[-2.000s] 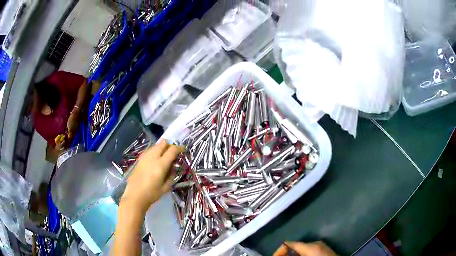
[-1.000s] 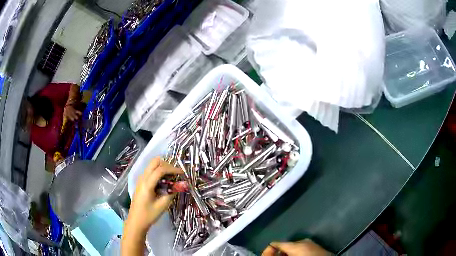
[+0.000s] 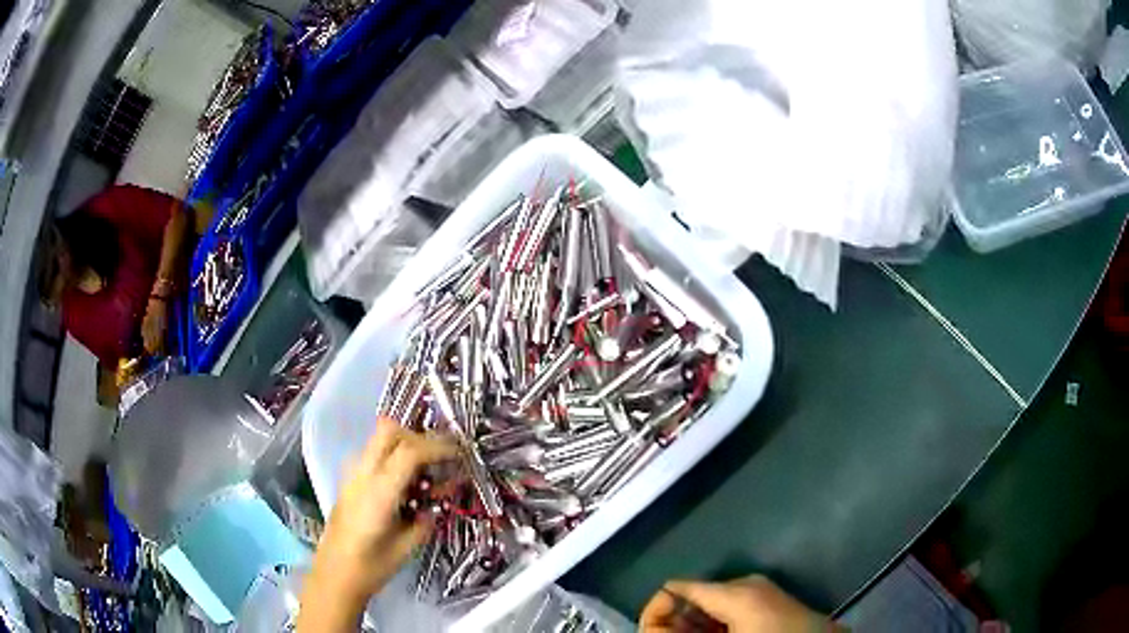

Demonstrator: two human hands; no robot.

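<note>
The white bulk bin (image 3: 750, 324) holds a jumbled heap of silver metal tubes with red wires (image 3: 545, 291). My left hand (image 3: 378, 507) is over the bin's lower left part, with its fingers curled around a small bunch of tubes whose dark ends and red wires show at the fingertips. My right hand (image 3: 731, 606) is at the bottom edge, partly cut off, beside the bin's lower right side. Its thumb and finger are pinched on a dark, slim tool, perhaps tweezers; most of it is hidden or out of frame.
White foam sheets (image 3: 792, 111) lie beyond the bin. A clear box (image 3: 1034, 155) with tiny bits is at right. Clear plastic boxes (image 3: 396, 161) and blue trays (image 3: 204, 303) of tubes are at upper left. A person in red (image 3: 118, 278) sits across. A light blue card (image 3: 229, 550) lies at lower left.
My left hand has moved down in the picture from the bin's left rim and now holds a bunch of tubes. The view has shifted, moving the bin leftward. My right hand stays low.
</note>
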